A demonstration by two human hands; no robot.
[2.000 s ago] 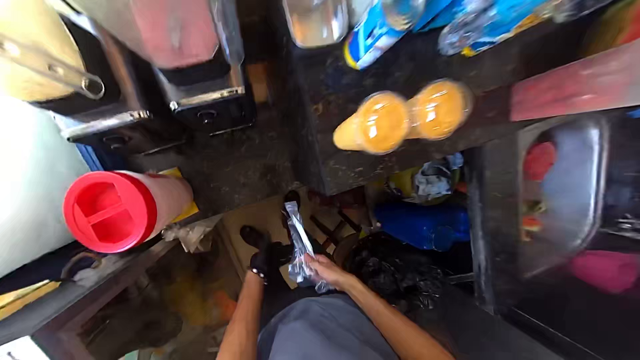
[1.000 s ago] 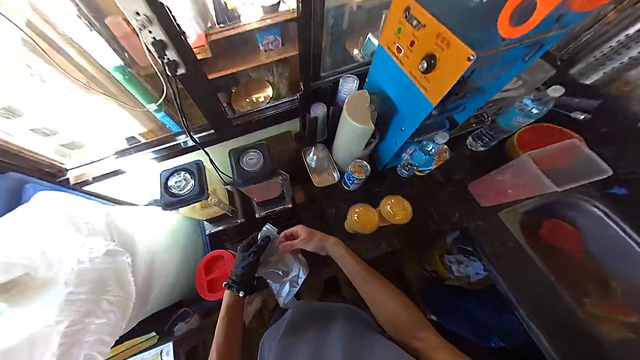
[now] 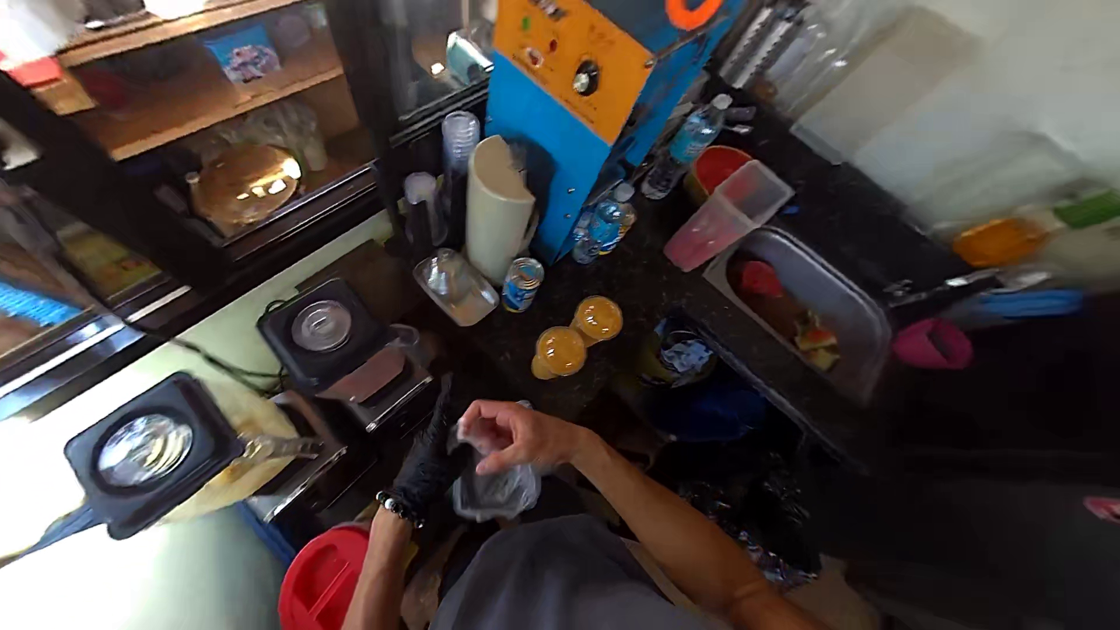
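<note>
My left hand (image 3: 429, 464) wears a black glove and holds the side of a clear plastic bag (image 3: 497, 490) in front of my body. Bare and bent at the fingers, my right hand (image 3: 525, 437) is at the bag's upper part; whether it pinches the plastic is hard to tell. Beyond my hands, two dome-lidded cups of orange drink, one nearer (image 3: 560, 351) and one farther (image 3: 598, 319), stand side by side on the dark counter (image 3: 499, 350). A can (image 3: 522, 284) and a clear tray (image 3: 455, 287) are behind them.
Two blenders (image 3: 322, 328) (image 3: 144, 451) stand at the left, above a red-lidded container (image 3: 325, 577). A blue and orange machine (image 3: 560, 114) is at the back. Right of it are water bottles (image 3: 691, 140), a clear pitcher (image 3: 726, 214) and a sink (image 3: 862, 324) holding scraps.
The view has swung a lot. Two seconds ago the bag was a narrow strip; one second ago it was spread between both hands. It now hangs open lower, near my body.
</note>
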